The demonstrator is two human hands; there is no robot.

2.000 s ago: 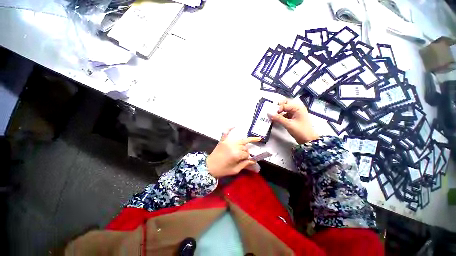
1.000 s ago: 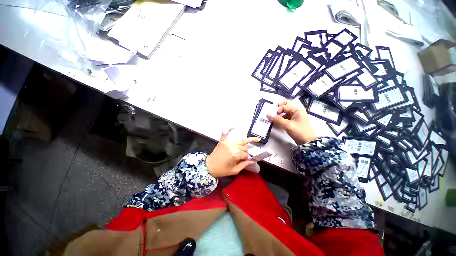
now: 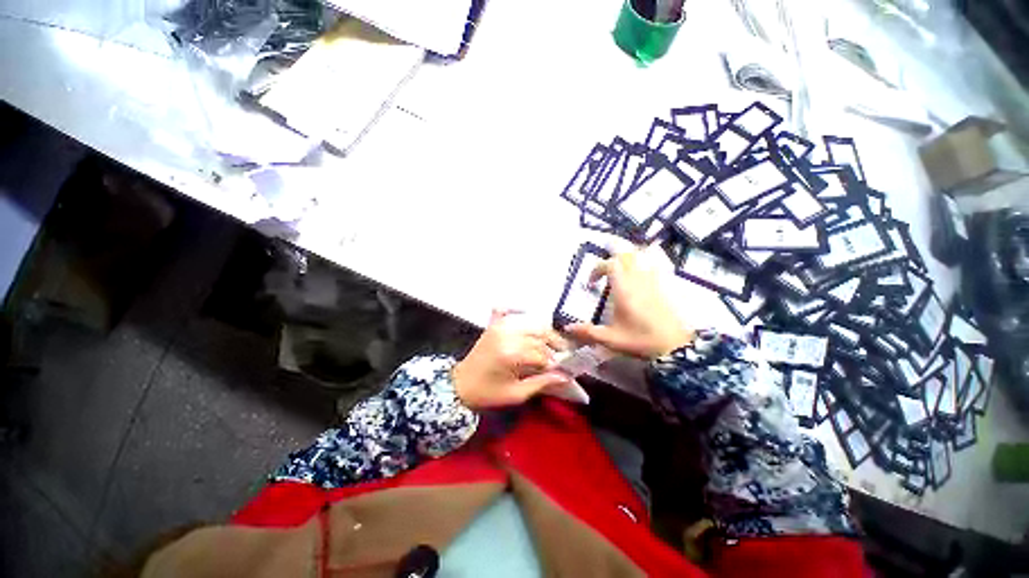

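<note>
A black-bordered tag with a white label (image 3: 581,289) lies at the table edge before me, on top of dark tags. My right hand (image 3: 638,303) rests over its right side, fingers on the tag's upper right and thumb near its lower end. I cannot see anything gripped in it. My left hand (image 3: 510,362) is just below and left of the tag. It holds a floppy white label strip (image 3: 579,361) between its fingers; part of the strip hangs below them. The right thumb is close to the strip; whether they touch is unclear.
A large loose heap of labelled tags (image 3: 779,234) spreads to the right. A brown box (image 3: 961,156) stands beyond it. A green tape roll (image 3: 647,32) is at the top. White sheets (image 3: 344,85), clear plastic (image 3: 186,85) and paper scraps (image 3: 276,194) lie at the left.
My right hand has moved down over the tag, its thumb now near my left fingers. The view has shifted, showing more of the green roll. My left hand still holds the strip.
</note>
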